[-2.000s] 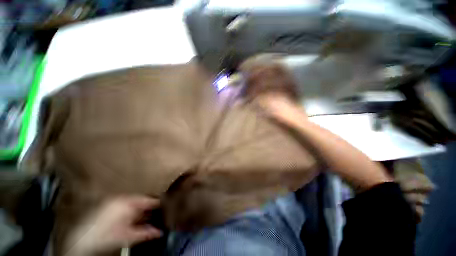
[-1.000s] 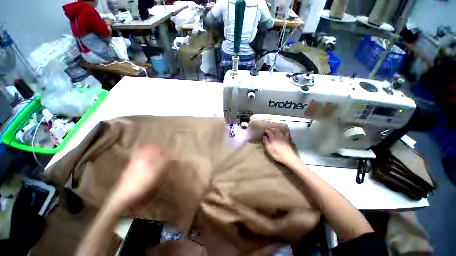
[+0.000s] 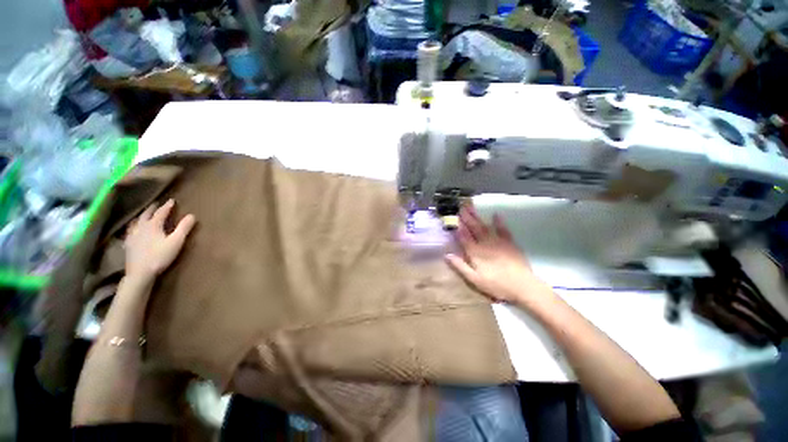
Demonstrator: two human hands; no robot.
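The brown garment (image 3: 346, 259) lies spread over the table and hangs over its front edge. A seam line runs across its lower right part. My left hand (image 3: 155, 244) lies on the cloth at the left, fingers apart. My right hand (image 3: 491, 259) lies flat, fingers spread, at the cloth's right edge, just right of the needle area. The presser foot (image 3: 412, 223) stands over the cloth under purple-white light; whether it is down cannot be told. The white sewing machine (image 3: 553, 155) stands behind.
A green plastic basket (image 3: 117, 173) with clear bags is at the left. Dark folded pieces (image 3: 734, 298) and a small black tool (image 3: 674, 299) lie at the right. Blue crates and other stations are behind the white table (image 3: 285, 125).
The cloth has been spread flatter, with its right edge now straight. My left hand has moved left and up onto it. My right hand has opened out flat. The view has shifted.
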